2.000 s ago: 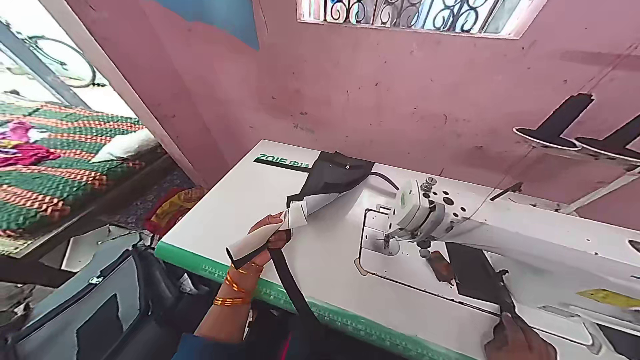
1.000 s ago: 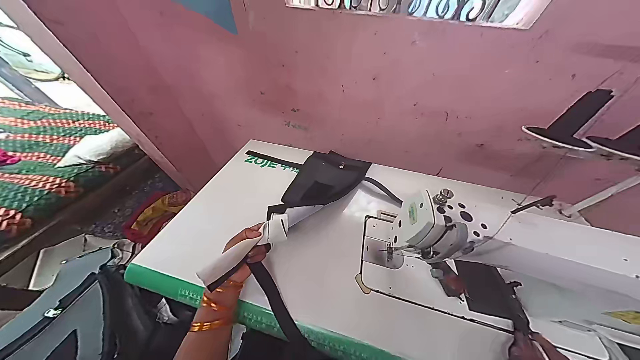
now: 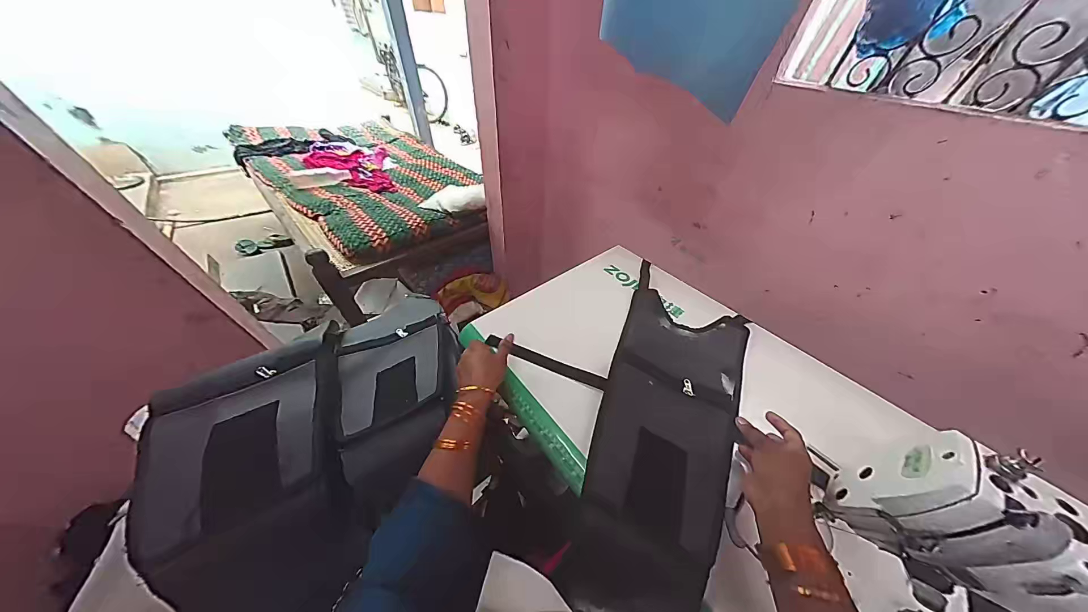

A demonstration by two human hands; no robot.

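A dark grey fabric panel (image 3: 663,425) with black edging, a zipper and a black patch lies across the white sewing table (image 3: 552,314) and hangs over its front edge. My left hand (image 3: 483,367) pinches the end of a black strap (image 3: 552,364) that runs from the panel's left side. At the panel's right edge is my right hand (image 3: 778,463), its thumb and fingers on the black edging or a strap there; the exact grip is partly hidden. The white sewing machine head (image 3: 935,484) stands right of my right hand.
Similar grey and black sewn pieces (image 3: 289,425) with zippers are heaped left of the table. A pink wall (image 3: 765,212) rises behind it. Through the doorway stands a cot with a striped woven cover (image 3: 365,195) and clothes on it.
The view has swung left. The panel, earlier bunched with its pale underside showing, now lies spread out. My right hand has moved from beyond the machine needle area to the panel's edge.
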